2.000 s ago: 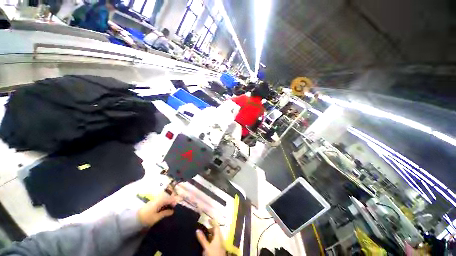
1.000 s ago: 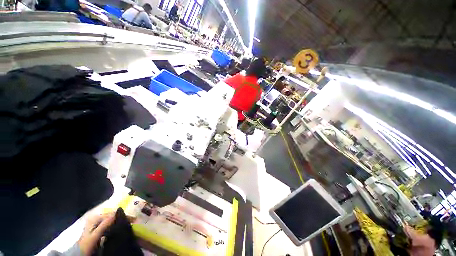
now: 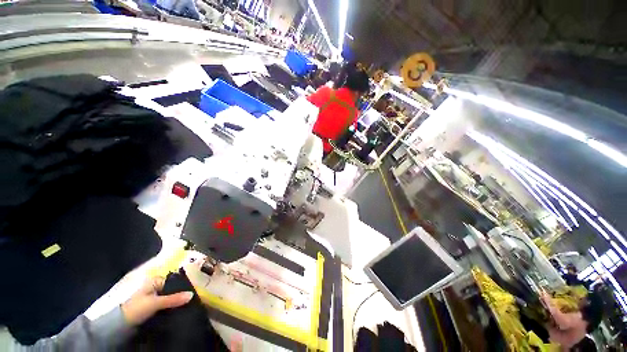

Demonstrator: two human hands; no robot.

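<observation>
My left hand [image 3: 157,301] pinches the top edge of a black cut panel [image 3: 180,328] at the near left corner of the yellow-edged clamp frame [image 3: 261,317]. The panel hangs down to the bottom edge of the picture. My right hand is not clearly visible; only a small skin-coloured patch shows at the bottom edge beside the panel. The sewing machine head [image 3: 228,220], dark grey with a red logo, stands over the frame's far left part. The pinkish-white template bed [image 3: 265,278] shows inside the yellow border, with no panel on it.
A large black panel heap [image 3: 82,148] lies at left, with a flat panel stack [image 3: 75,254] bearing a yellow sticker nearer. The control screen [image 3: 412,268] stands right, with a small black pile [image 3: 381,338] below it. Beyond are a blue bin [image 3: 230,100] and a person in red [image 3: 333,115].
The panel was over the template bed between both hands; it is now off the bed's near left side in my left hand. My right hand has left clear view. The camera view has shifted.
</observation>
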